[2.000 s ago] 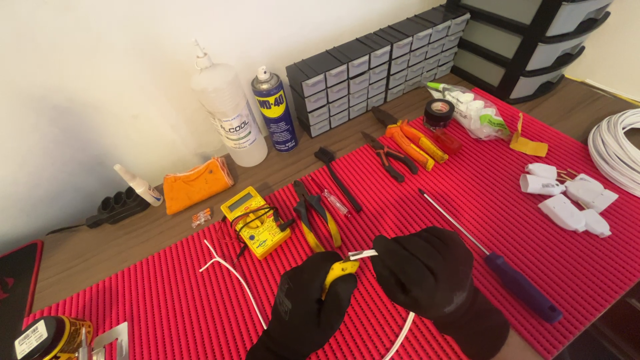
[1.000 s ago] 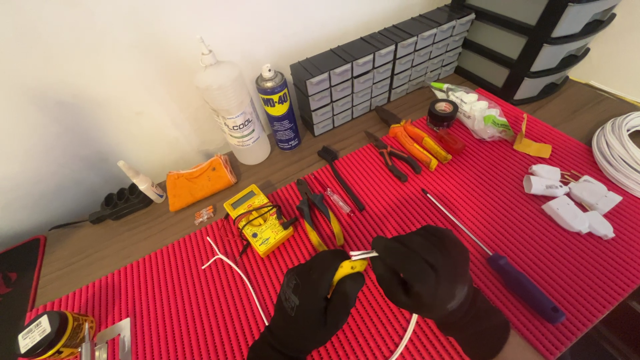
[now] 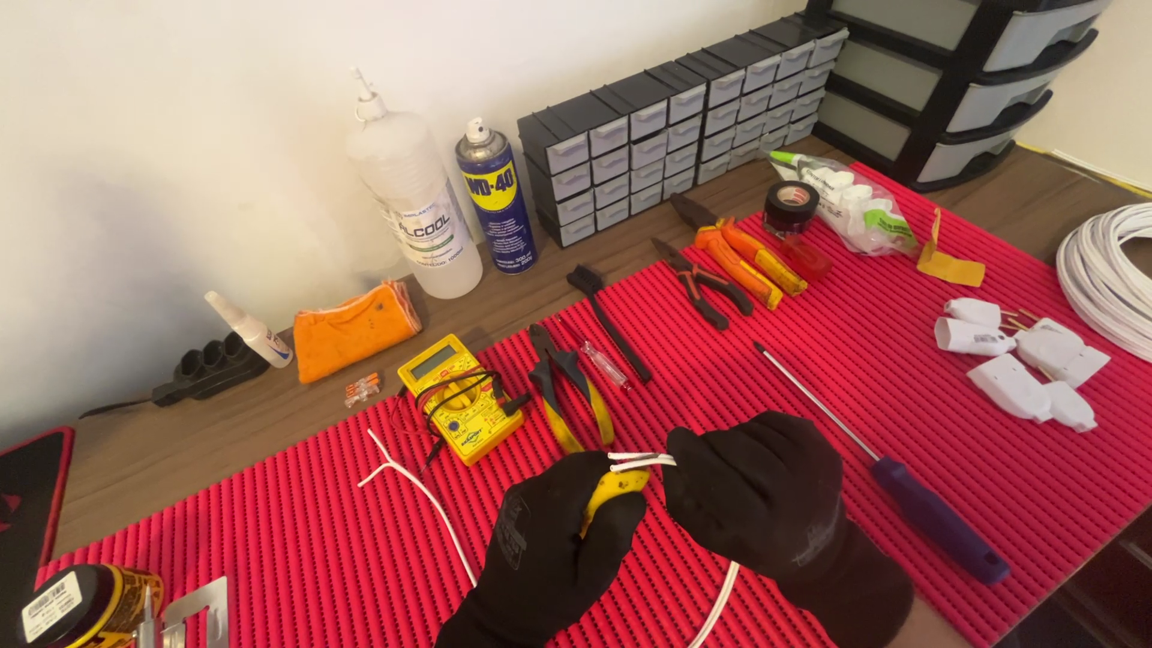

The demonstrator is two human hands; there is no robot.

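My left hand (image 3: 562,540), in a black glove, is closed around a yellow tool (image 3: 616,490) whose kind I cannot tell; most of it is hidden in the fist. My right hand (image 3: 760,495), also gloved in black, pinches a white two-core cable (image 3: 643,461) whose parted ends point left, just above the yellow tool. More white cable (image 3: 717,601) runs down from beneath my right hand. The cable's other visible split end (image 3: 396,465) lies on the red ribbed mat (image 3: 297,540) to the left. Yellow-and-black pliers (image 3: 569,387) lie just beyond my hands.
A yellow multimeter (image 3: 461,400) lies left of the pliers, and a purple-handled screwdriver (image 3: 936,517) lies to the right. Behind are a black brush (image 3: 616,324), red-black pliers (image 3: 700,283), orange pliers (image 3: 742,256) and black tape (image 3: 791,207). White plugs (image 3: 1026,360) and a cable coil (image 3: 1107,270) sit at right.
The split cable ends at my right hand now show more apart above the yellow tool. Both hands have stayed in nearly the same place.
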